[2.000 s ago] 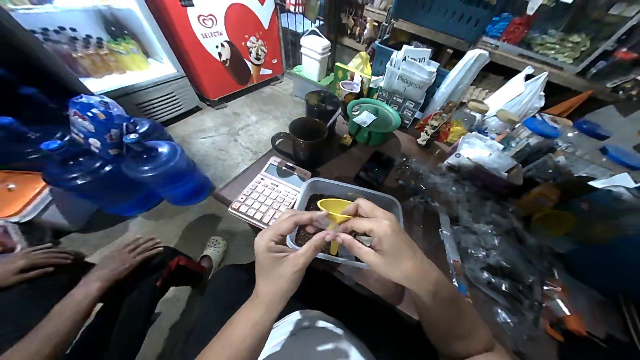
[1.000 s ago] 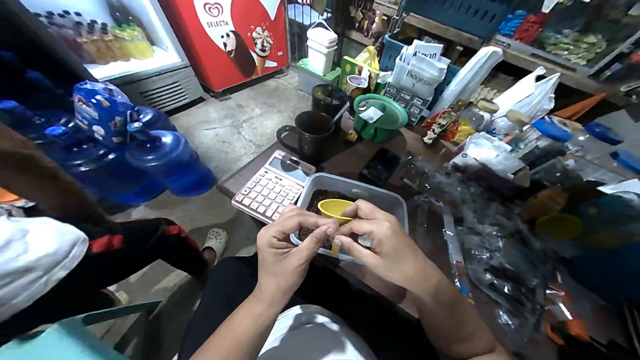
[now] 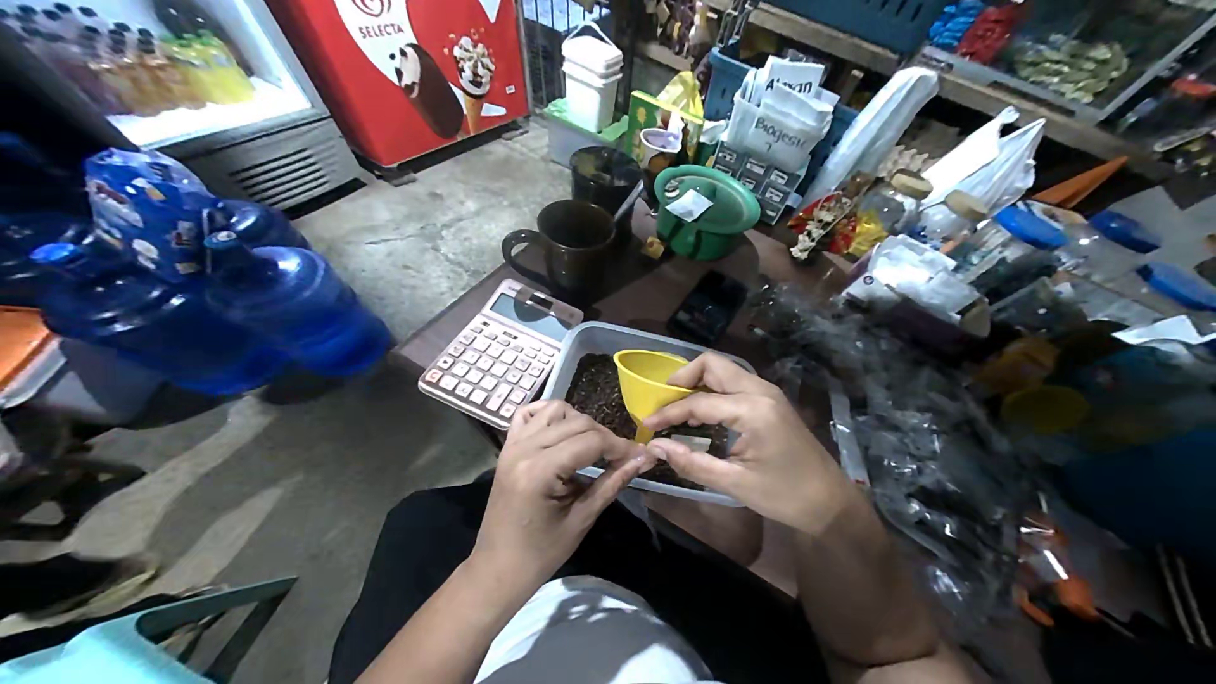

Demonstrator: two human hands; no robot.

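Note:
A yellow plastic funnel [image 3: 649, 385] is tilted over a translucent plastic tub [image 3: 570, 351] that holds dark brown granules [image 3: 600, 388]. My right hand [image 3: 746, 437] grips the funnel's side with its fingers, the thumb near the spout. My left hand [image 3: 560, 465] meets it at the spout's lower end, thumb and forefinger pinched together; a thin clear piece, perhaps plastic film, seems to hang there, too faint to be sure. A small pale item [image 3: 696, 443] lies on the granules behind my right fingers.
A pink calculator [image 3: 499, 351] adjoins the tub's left side. Behind are a dark mug [image 3: 575, 242], a phone [image 3: 709, 306] and a green plastic container [image 3: 705, 214]. Crumpled clear plastic bags [image 3: 893, 427] cover the table's right side. Blue water jugs [image 3: 290, 304] stand on the floor at left.
The person at the left has gone out of view, leaving a light teal chair showing. The funnel has tipped and risen a little between my hands.

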